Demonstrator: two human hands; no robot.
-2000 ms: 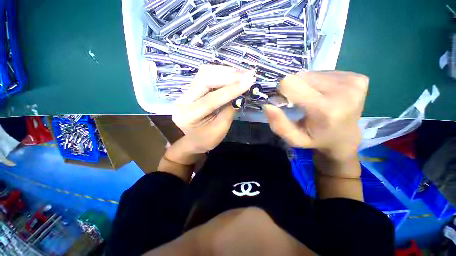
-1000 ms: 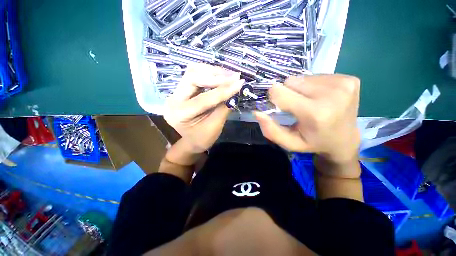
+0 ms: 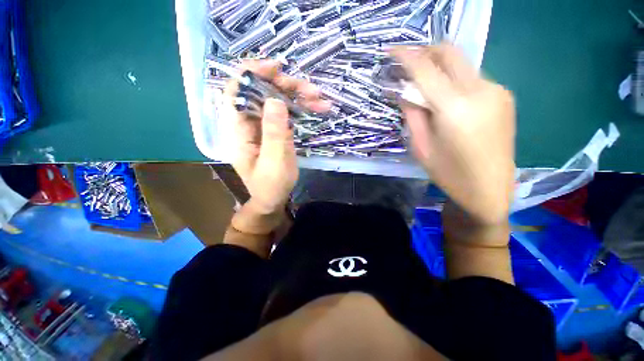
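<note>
My left hand [image 3: 267, 144] is over the left front of the white plastic tub [image 3: 193, 92] and holds metal cylinders [image 3: 263, 93] with dark ends and pale tips; their number is unclear. My right hand [image 3: 462, 134] is blurred over the right front of the tub, fingers bent. A blurred grey and white thing [image 3: 404, 83] shows at its fingers; I cannot tell if it is held or what it is. Many silver cylinders [image 3: 325, 49] with thin rods lie heaped in the tub between and behind the hands.
A blue parts basket [image 3: 25, 92] is at the bench's left end. Below the bench at left are a small blue tray [image 3: 109, 201] of silver parts and a cardboard box [image 3: 180, 201]. A clear plastic bag [image 3: 565, 173] hangs at the right bench edge. Blue bins [image 3: 544, 264] stand below right.
The hands have moved apart. My left hand has moved left and turned, with the cylinder ends now pointing left. My right hand has moved up and right over the tub.
</note>
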